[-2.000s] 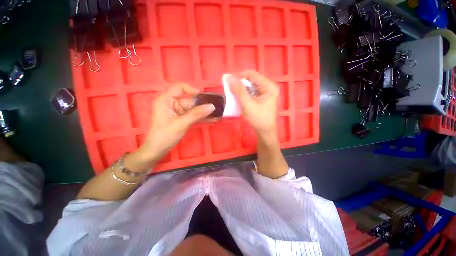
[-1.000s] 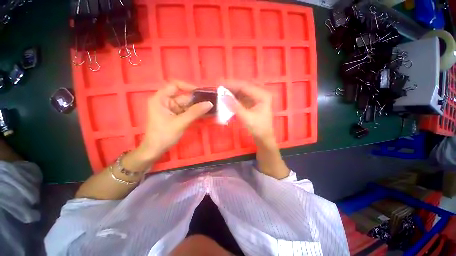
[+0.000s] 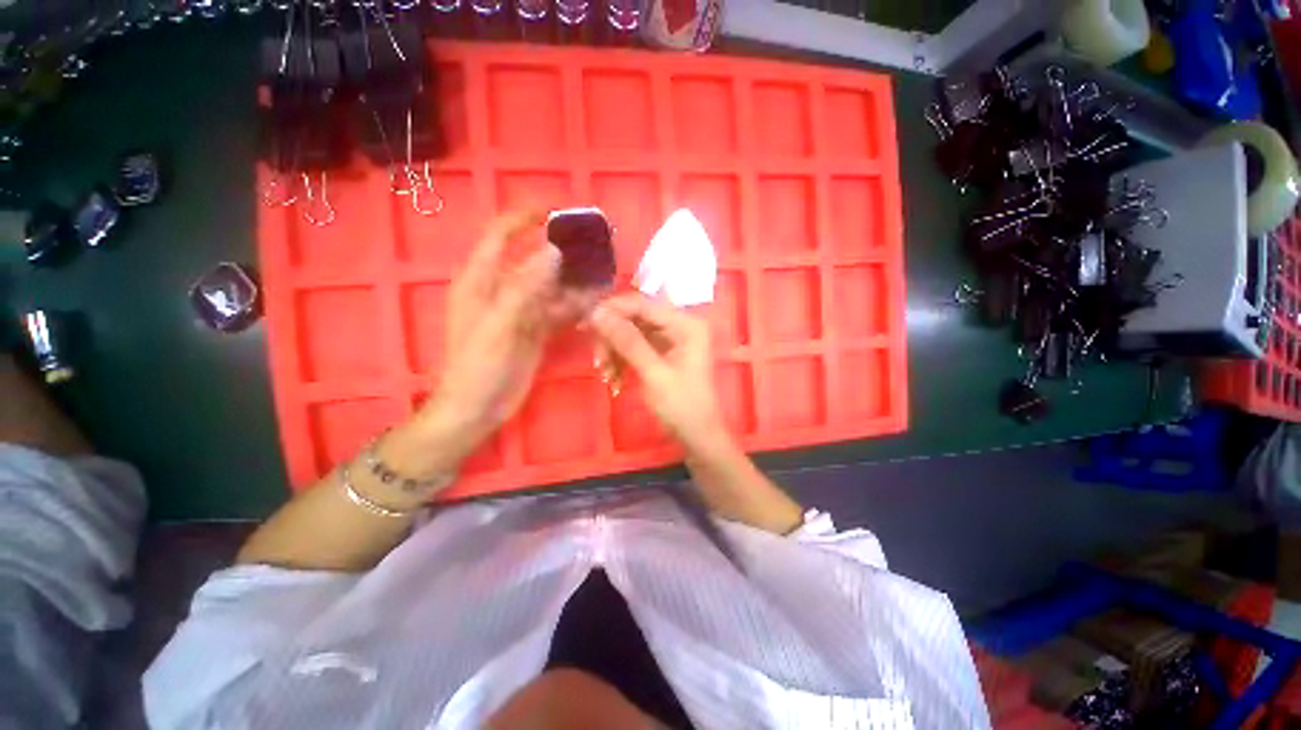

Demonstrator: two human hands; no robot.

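My left hand (image 3: 492, 321) holds a dark rounded-square watch case (image 3: 582, 248) upright above the middle of the red blister tray (image 3: 842, 389). My right hand (image 3: 652, 350) is just below and right of the case, its fingertips pinched near the case's lower edge. Whether they hold something small cannot be told. A white wiping cloth (image 3: 684, 260) lies on the tray right of the case, out of both hands. Binder clips (image 3: 393, 100) with silver handles stand in the tray's upper left pockets.
Loose watch cases (image 3: 226, 297) lie left of the tray. A tangled clip pile (image 3: 1049, 214) lies at the right, beside a white-grey box (image 3: 1191, 250) and a tape roll (image 3: 1267, 174). A person's sleeve (image 3: 64, 549) shows at the lower left.
The cloth has left my right hand and lies on the tray. My right hand has moved down and left, under the case. The case is turned more upright. The view has shifted slightly.
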